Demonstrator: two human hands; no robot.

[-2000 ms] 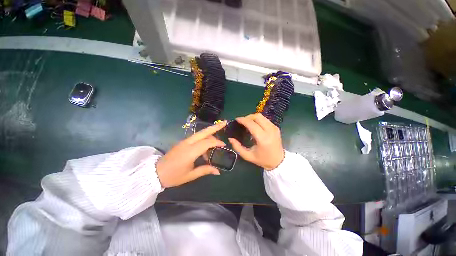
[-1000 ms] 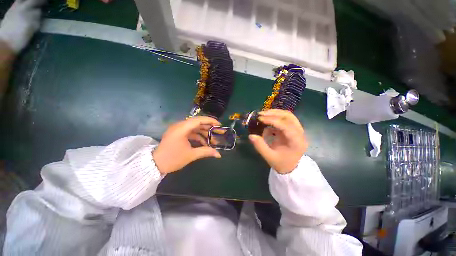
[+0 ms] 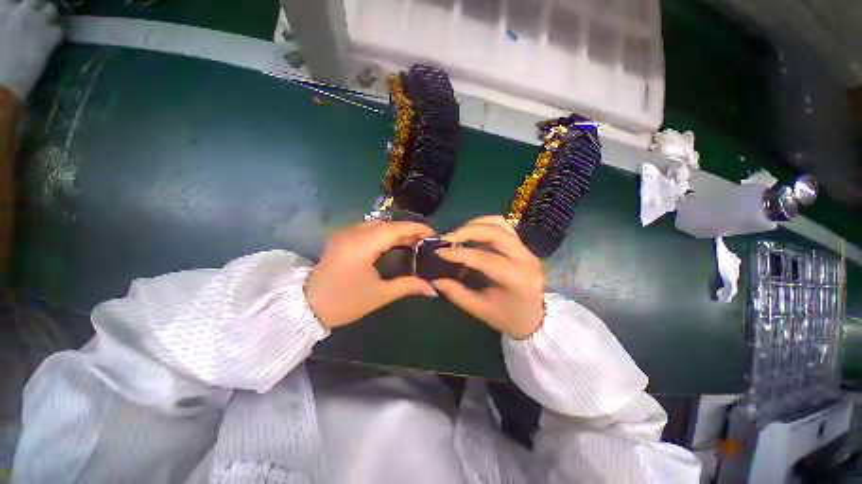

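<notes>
My left hand (image 3: 364,276) and my right hand (image 3: 496,274) meet in front of me around a small dark square watch case (image 3: 437,262) with a silvery rim. My left fingers grip its left side and my right fingers grip its right side. The fingers partly hide it, and I cannot tell the screen module apart from the case. Two curved stacks of dark screen modules with gold edges stand just beyond my hands, one at the left (image 3: 431,142) and one at the right (image 3: 565,186).
A large white blister tray (image 3: 510,57) lies behind the pale rail (image 3: 189,43). Crumpled wipes (image 3: 659,189) and a translucent bottle (image 3: 723,210) are at right, with a clear case tray (image 3: 799,312) beyond. Another person's gloved hand (image 3: 26,47) is at upper left.
My right hand has brought a dark screen module from beside the right stack to the case in my left hand. The hands now meet. The view has shifted, and the joined unit at left is out of view.
</notes>
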